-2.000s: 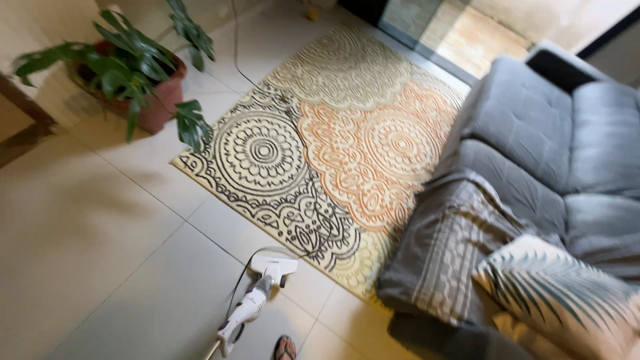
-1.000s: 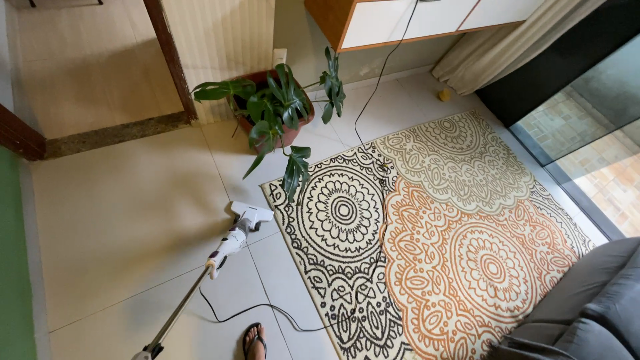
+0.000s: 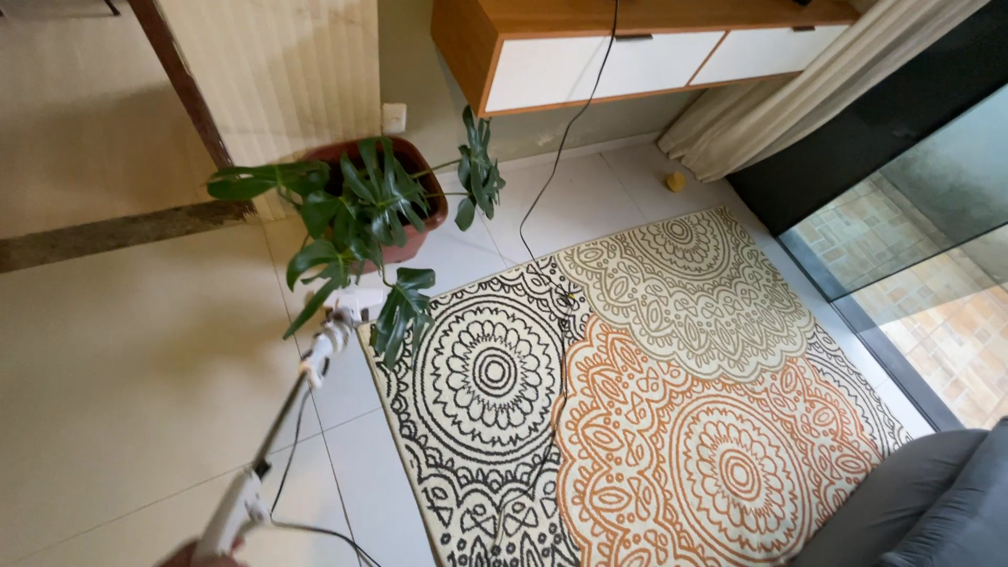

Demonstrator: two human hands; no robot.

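Note:
At the bottom left edge, my left hand is wrapped around the handle of a white corded stick vacuum cleaner; only part of the hand shows. The metal tube runs up and to the right to the white floor head. That head rests on the pale tiles beside the rug's near-left corner, partly hidden by leaves of a monstera plant. A black cord hangs from the vacuum and runs along the floor. My right hand is out of view.
A patterned rug covers much of the floor, with another stretch of cord across it. The plant's reddish pot stands by the wall. Beyond are a wall-mounted cabinet, a curtain and a glass door. A grey sofa fills the lower right.
The vacuum head has moved forward across the tiles to the plant's leaves. My left hand has come into view on the handle. The view has swung left from the sofa.

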